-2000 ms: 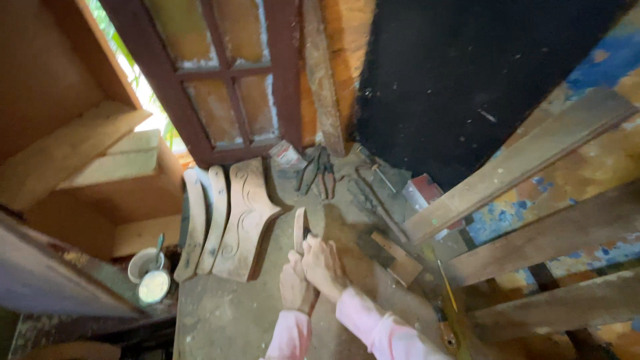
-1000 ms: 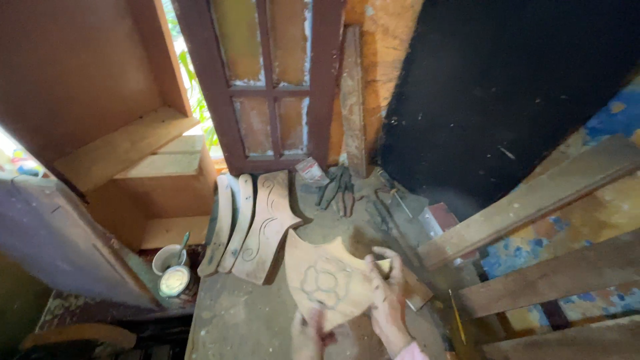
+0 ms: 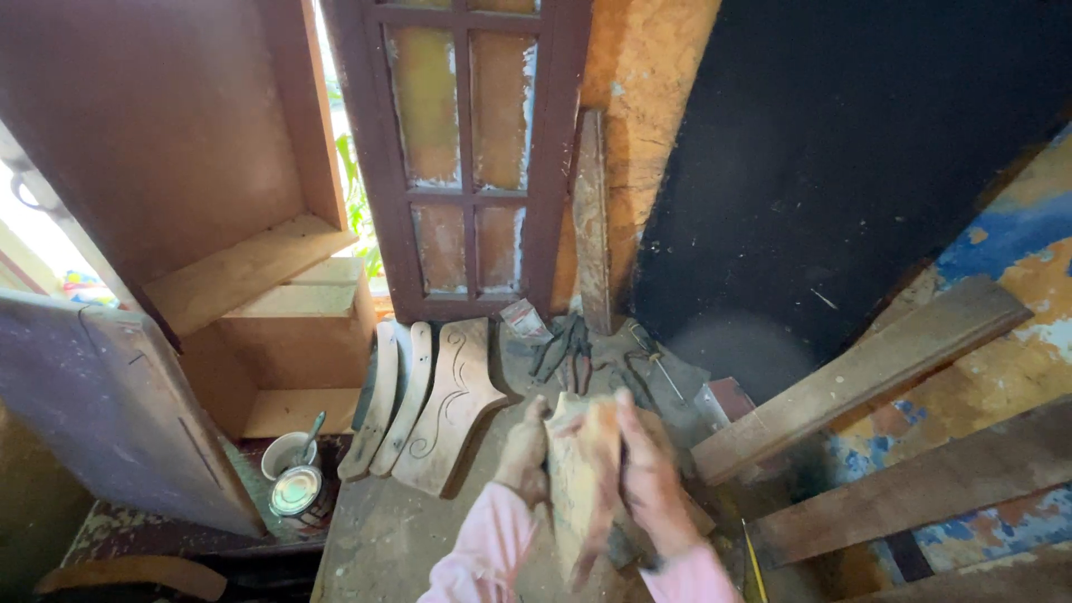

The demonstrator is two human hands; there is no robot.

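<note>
A shaped piece of wood (image 3: 582, 486), blurred and tilted steeply, is held between my two hands above the workbench (image 3: 377, 536). My left hand (image 3: 526, 452) grips its left edge, and my right hand (image 3: 655, 481) presses on its right edge. To the left lie a carved wooden panel (image 3: 448, 410) with scroll grooves and two curved wooden slats (image 3: 408, 402). Pliers (image 3: 578, 356) with dark and red handles rest behind my hands, near a screwdriver (image 3: 667, 375). Part of a dark object beneath the held wood is hidden.
A lidded can (image 3: 297, 494) and a white cup (image 3: 289, 456) with a utensil stand at the left. A paned door (image 3: 459, 197) leans at the back. Long boards (image 3: 863, 377) jut in from the right, near a small box (image 3: 722, 404) and a yellow pencil-like stick (image 3: 755, 561).
The held wood showed a carved flower face one second ago; now it is turned nearly edge-on. Both hands are now on opposite edges of it.
</note>
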